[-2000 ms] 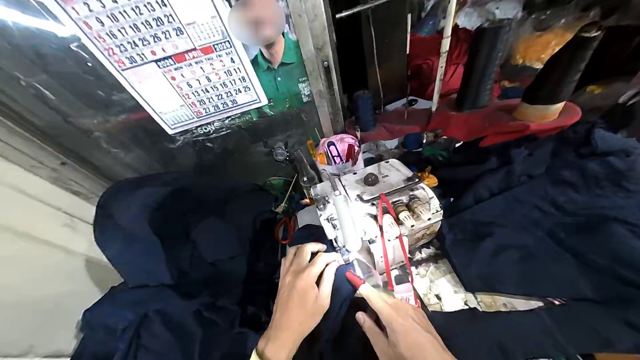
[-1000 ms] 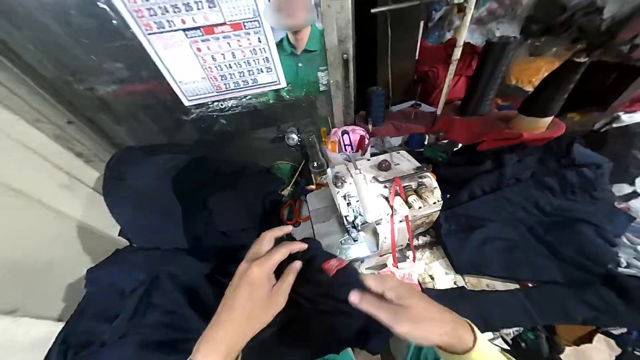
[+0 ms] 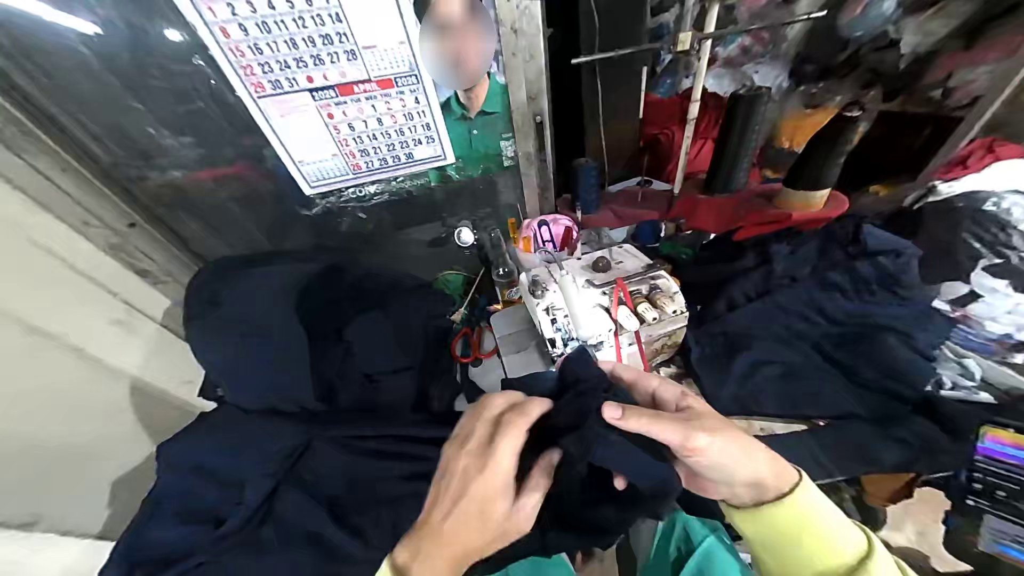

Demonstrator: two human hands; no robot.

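Observation:
Dark navy fabric is bunched between my hands, in front of a white overlock sewing machine. My left hand grips its left side, thumb and fingers pressed on the cloth. On the right side my right hand holds a folded edge, with some fingertips hidden beneath the fabric. The top of the bunch stands close to the machine's needle area; whether they touch cannot be told. A red strap hangs over the machine's front. Orange-handled scissors lie left of the machine.
Large dark cloth pieces lie at the left and right. Behind the machine stand a glass bottle, a pink container and black thread cones. A calendar hangs on the wall. A lit screen is at the right edge.
The fabric that lay by the machine's needle area is now lifted and bunched between both hands. My right hand has closed on it. The red piece at my right fingers earlier no longer shows.

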